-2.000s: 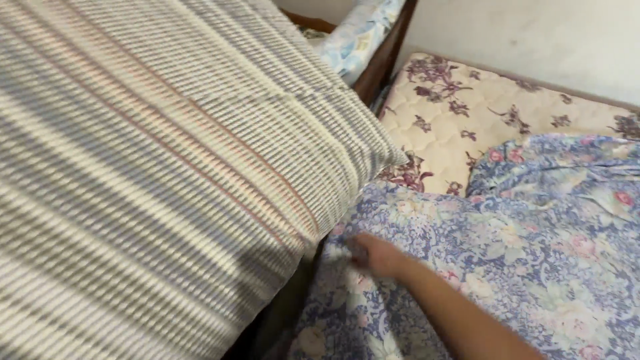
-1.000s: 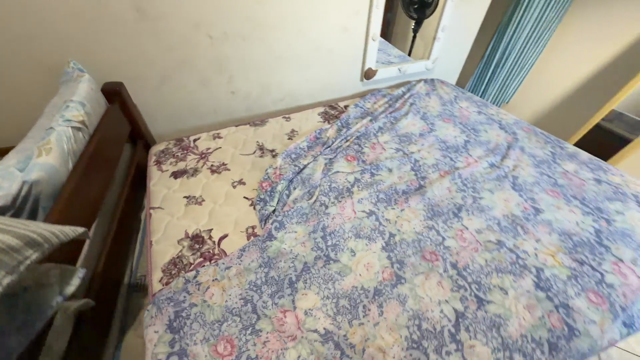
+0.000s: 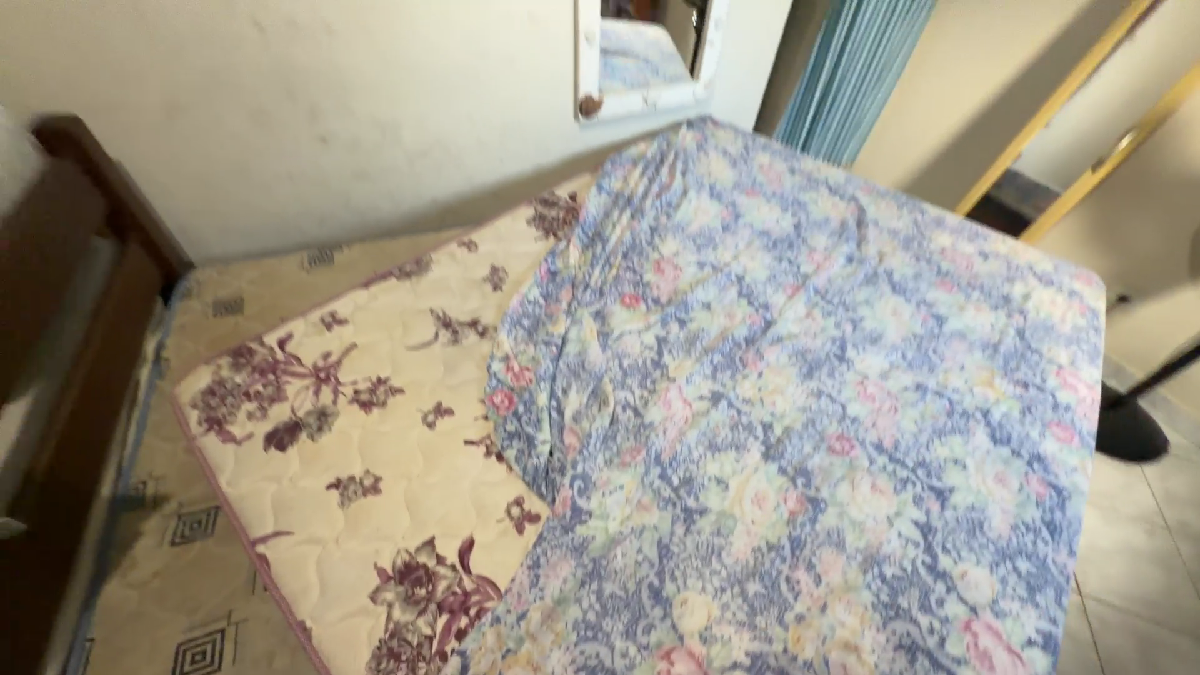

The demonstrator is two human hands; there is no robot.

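Neither my left hand nor my right hand is in view. A blue floral sheet (image 3: 797, 375) covers the right and near part of a cream mattress (image 3: 375, 487) with purple flowers. The sheet's left edge is bunched and wrinkled, leaving the mattress's left end bare. This mattress lies askew on a lower beige mattress (image 3: 150, 600) with square patterns, which shows along the left and at the wall side.
A dark wooden headboard (image 3: 122, 216) stands at the left. A white-framed mirror (image 3: 647, 98) is on the wall behind. Beyond the bed are a blue curtain (image 3: 853, 84), a yellow-edged frame (image 3: 1059, 122) and a black round base (image 3: 1130, 431) on the tiled floor (image 3: 1134, 534).
The flowered mattress has turned away from the headboard and wall, uncovering the patterned mattress below. The hand seen two seconds ago on the sheet is out of view. The view has swung right.
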